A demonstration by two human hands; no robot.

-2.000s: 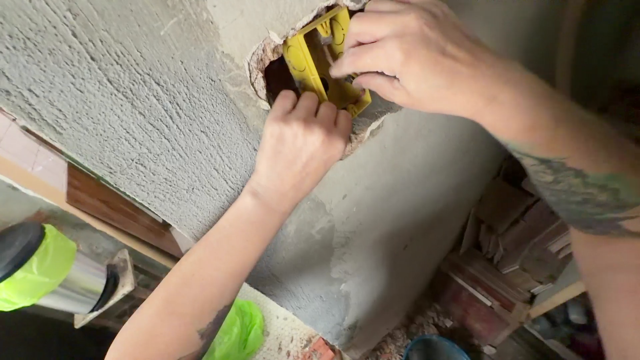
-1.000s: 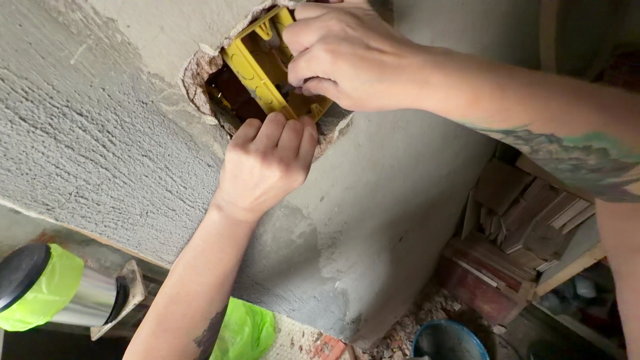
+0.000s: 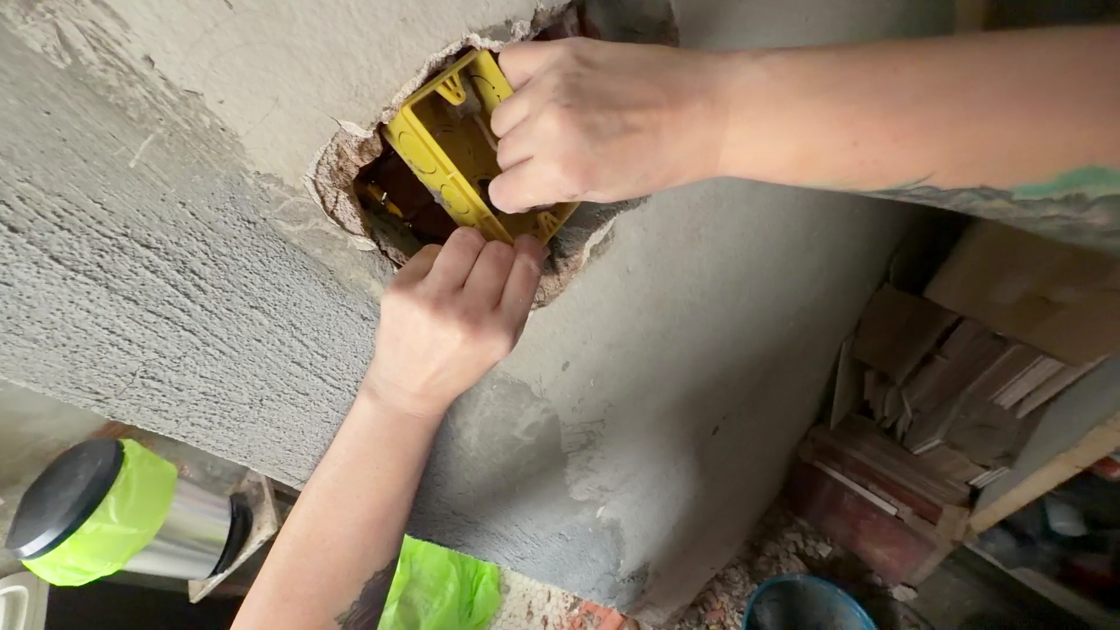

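Observation:
A yellow plastic electrical box [image 3: 442, 179] sits tilted in a rough-edged hole [image 3: 341, 188] broken into the grey plastered wall [image 3: 665, 350]. My left hand [image 3: 459, 306] grips the box's lower edge, its fingertips partly hidden behind the rim. Curled over the box's right side is my right hand [image 3: 595, 122], with the fingers at its rim and inside; its fingertips are mostly hidden. Left of the box, the hole shows a dark cavity with something small and yellow in it.
At lower left stands a metal bin [image 3: 188, 525] with a black lid and green bag. Another green bag [image 3: 442, 591] lies at the bottom. A blue-rimmed bucket [image 3: 805, 604] stands among rubble [image 3: 779, 560], and stacked tiles or boards [image 3: 884, 490] are at the right.
Both hands stay on the yellow box in all three frames. My right forearm has swung to a more level position. The view has shifted somewhat.

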